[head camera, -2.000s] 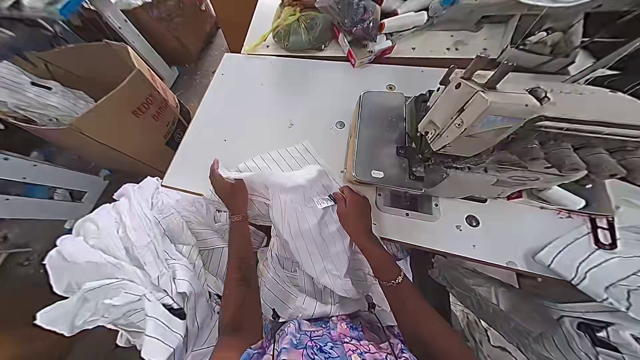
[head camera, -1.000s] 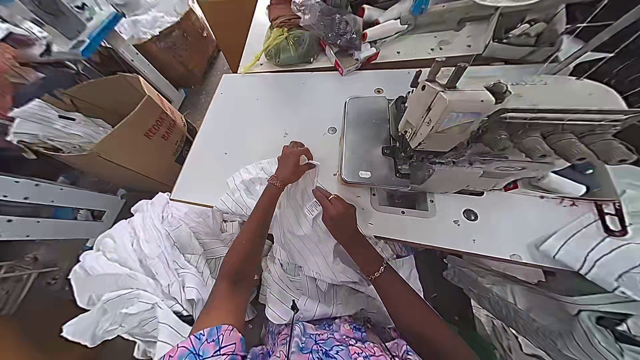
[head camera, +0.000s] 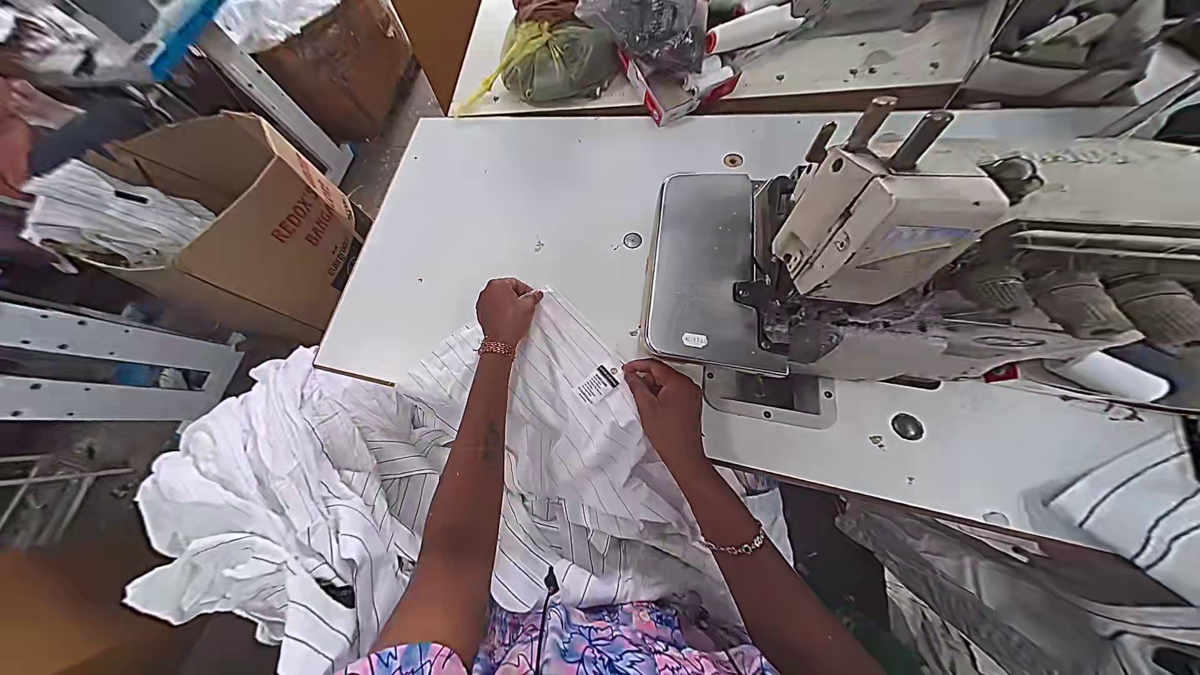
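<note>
A white garment with thin dark stripes (head camera: 572, 441) lies over the front edge of the white sewing table (head camera: 506, 206) and hangs down over my lap. My left hand (head camera: 506, 309) pinches its upper corner. At the right edge of the same cloth, my right hand (head camera: 664, 403) grips the fabric close to a small white care label (head camera: 598, 382) with a black part. The label lies face up and bears writing. Just beyond my right hand stands an industrial sewing machine (head camera: 881, 225) with a flat metal plate (head camera: 703, 272) on its left side.
More striped white garments (head camera: 281, 469) are heaped left of my arms. An open cardboard box (head camera: 253, 234) holding striped cloth stands at the left. Behind are a green bundle in a bag (head camera: 558, 61) and thread cones (head camera: 755, 28). Striped cloth (head camera: 1139, 497) lies at the right.
Two seconds ago my left hand was at the table's left edge with its fingers spread; it has moved right onto the cloth's upper corner. The cloth between my hands is now spread flatter.
</note>
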